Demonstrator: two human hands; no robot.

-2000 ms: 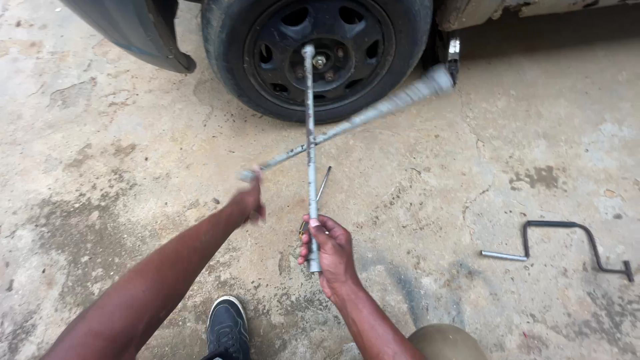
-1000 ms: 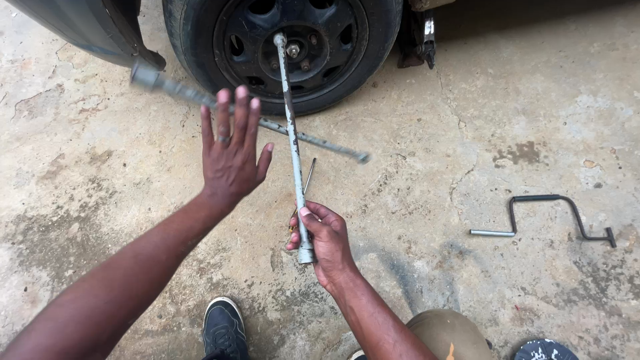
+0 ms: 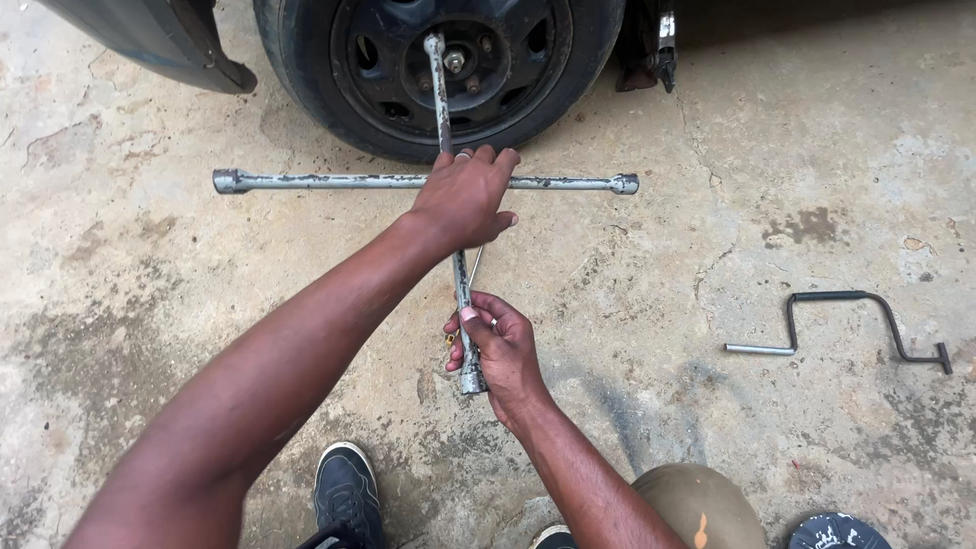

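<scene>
A four-way lug wrench (image 3: 328, 181) with chipped grey paint has its far socket against a lug position on the black steel wheel (image 3: 526, 30). Its cross bar lies level across the view. My left hand (image 3: 467, 194) is over the centre of the cross, fingers spread; its palm side is hidden, so its grip cannot be told. My right hand (image 3: 499, 339) holds the near arm of the wrench just above the end socket. Beneath the wrench a thin metal rod (image 3: 476, 265) shows in part. A hub nut (image 3: 454, 61) is visible in the wheel's middle.
A crank-shaped wheel brace (image 3: 829, 295) lies on the concrete at the right. The car's body panel (image 3: 160, 38) overhangs at the upper left, and a metal part (image 3: 666, 46) hangs right of the tyre. My shoes (image 3: 347, 488) and a knee (image 3: 698, 503) are at the bottom.
The cross bar has turned, from slanting to level. My left hand has moved from the bar's left side to over the centre. My right hand stays on the near arm.
</scene>
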